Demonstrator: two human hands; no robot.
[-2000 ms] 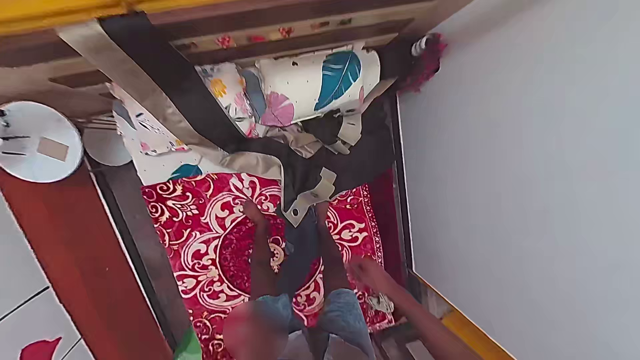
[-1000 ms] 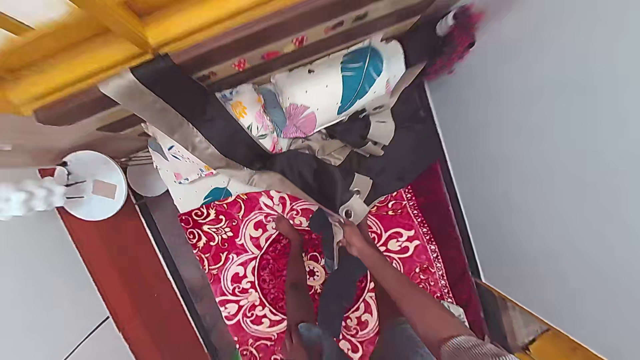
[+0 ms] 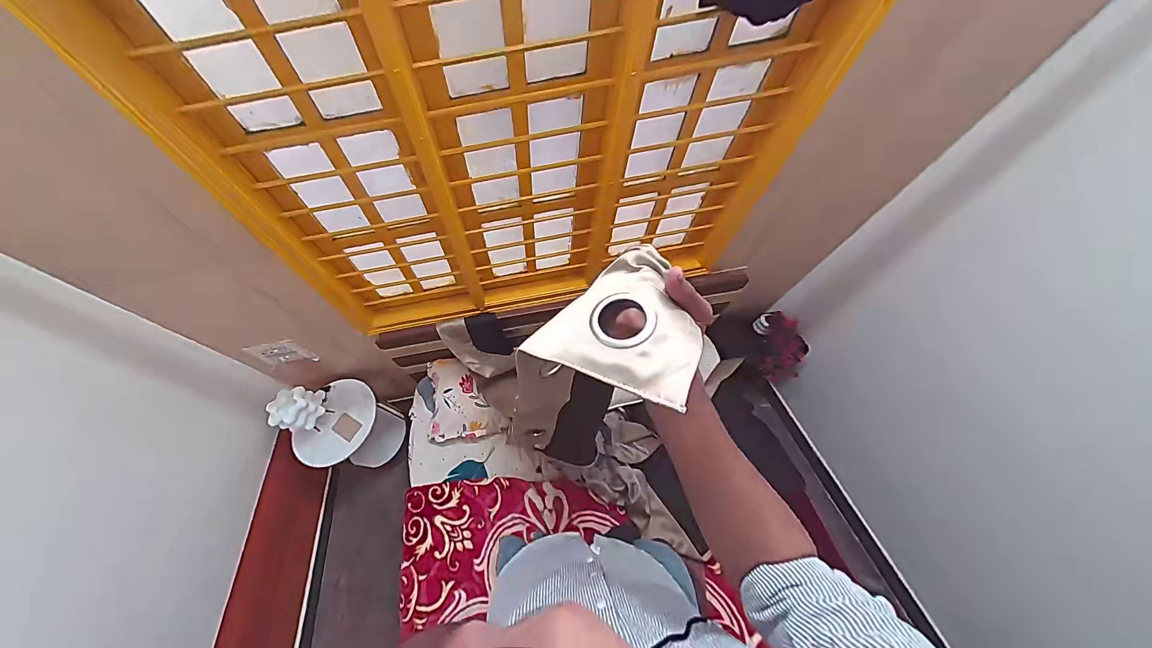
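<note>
My right hand [image 3: 688, 299] holds up the top of a beige eyelet curtain [image 3: 576, 337], with fingers behind the cloth. A fingertip shows through its round metal eyelet [image 3: 623, 320]. Below, the curtain's beige and dark folds hang down and lie over the bed near the pillows. My left hand cannot be made out; blurred skin fills part of the bottom edge, and I cannot tell what part of the body it is.
A yellow window frame with bars [image 3: 423, 180] rises ahead. Below are a floral pillow [image 3: 463, 400], a red patterned blanket [image 3: 450, 540], a round white table [image 3: 335, 400] at left and a dark red flower bunch [image 3: 783, 346] at right.
My right hand has risen from the bed with the eyelet end of the curtain. My left hand, seen over the blanket before, has left view. The view has tilted up to the window.
</note>
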